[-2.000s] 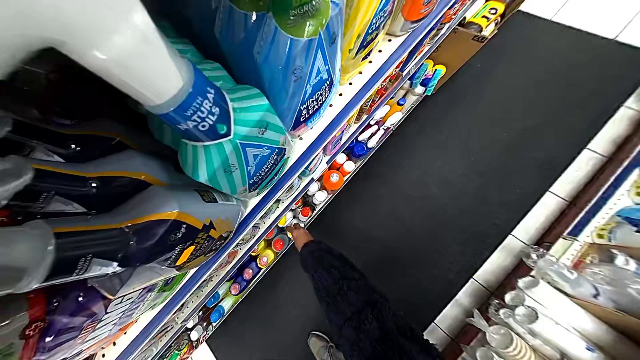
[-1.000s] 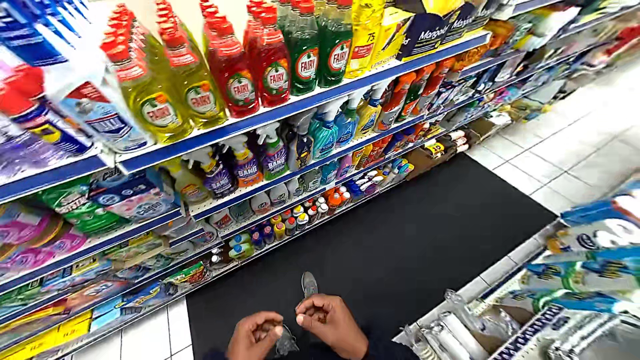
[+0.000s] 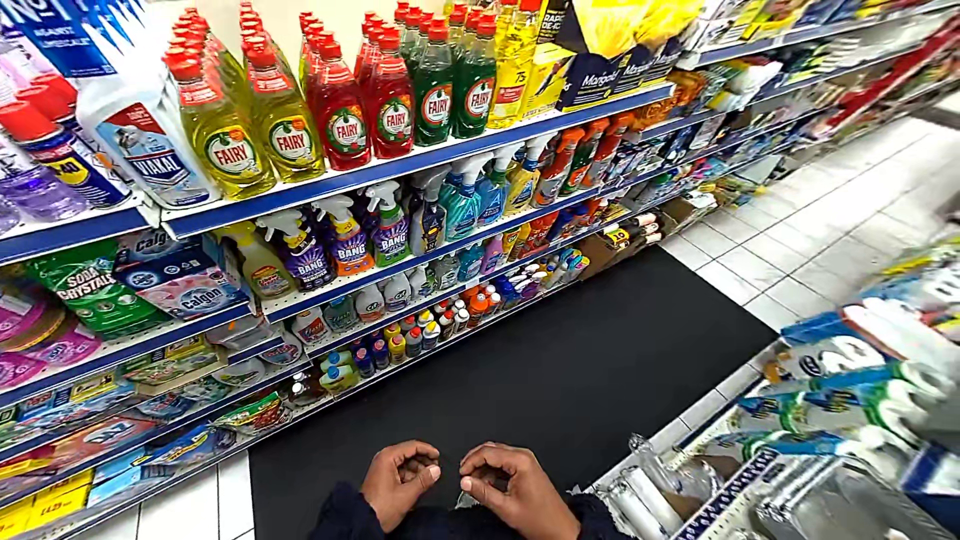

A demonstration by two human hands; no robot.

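Low in the view, my left hand (image 3: 402,480) has curled fingers, with the thumb apart from the fingertips and nothing seen in it. Just to its right, my right hand (image 3: 510,484) is curled in the same way and also looks empty. A small gap parts the two hands. Both are above a black floor mat (image 3: 525,367). Dark sleeves cover the wrists. Nearest on the shelving are the low rows of small capped bottles (image 3: 397,346) and a green and red packet (image 3: 259,414).
Left shelving holds Fairy dish soap bottles (image 3: 232,154), spray bottles (image 3: 349,240), a Viakal bottle (image 3: 146,154), a Soda Crystals bag (image 3: 94,289) and Marigold glove packs (image 3: 600,79). At the right, a lower shelf bears wrapped paper rolls (image 3: 825,409) and foil trays (image 3: 832,506). White floor tiles (image 3: 810,247) lie beyond the mat.
Two seconds ago one arm reached down to the low bottles; since then both hands have come together in front of me. The view has swung back from close to the shelves.
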